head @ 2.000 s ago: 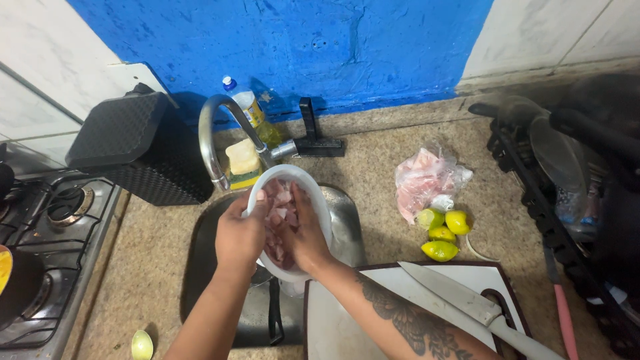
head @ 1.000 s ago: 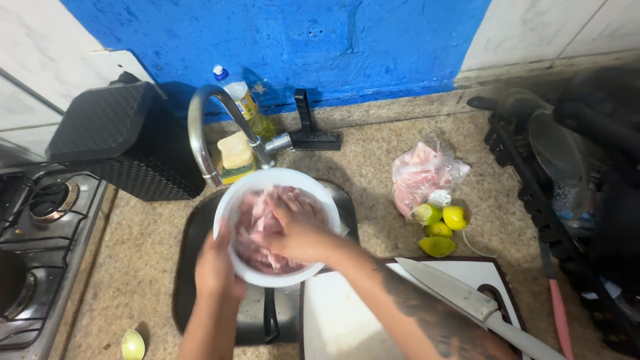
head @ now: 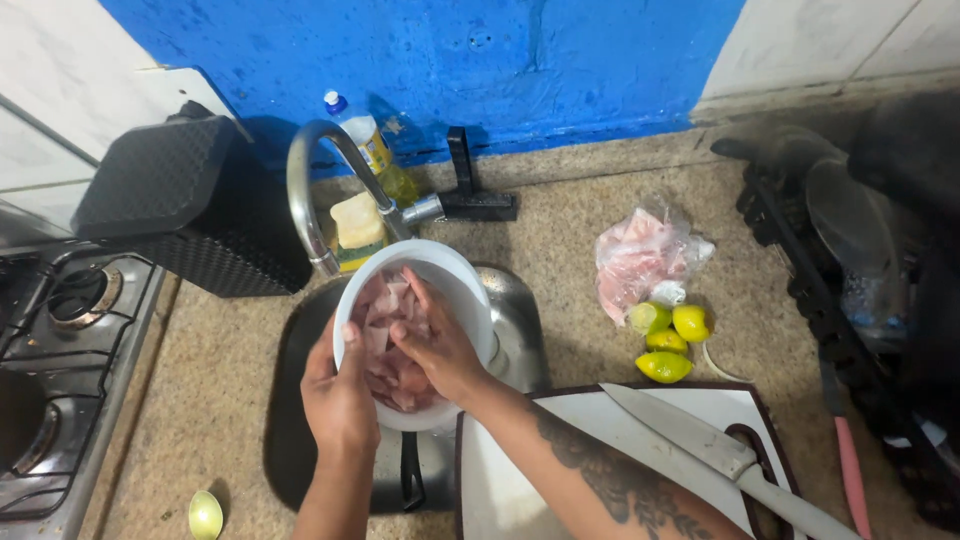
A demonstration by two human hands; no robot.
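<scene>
A white plastic bowl (head: pixel 469 300) is tilted over the steel sink (head: pixel 525 315), with pieces of raw pale-pink meat (head: pixel 386 360) gathered on its left side. My left hand (head: pixel 341 397) grips the bowl's left rim, thumb over the edge. Inside the bowl, my right hand (head: pixel 442 345) rests against the meat with its fingers apart; its fingertips are partly among the pieces, and whether it grips any cannot be told. The chrome faucet (head: pixel 300 180) arches just behind the bowl.
Right of the sink lie bagged raw meat (head: pixel 637 255), several squeezed limes (head: pixel 667 341) and a white cutting board (head: pixel 510 480) bearing a large knife (head: pixel 682 427). A black dish rack (head: pixel 795 262) stands far right, a gas stove (head: pixel 75 375) left. A sponge (head: pixel 358 221) sits behind the faucet.
One second ago the bowl was more level and my right hand lay across the middle of the meat. Now the bowl tilts and the meat is gathered to its left, with my right hand at its right.
</scene>
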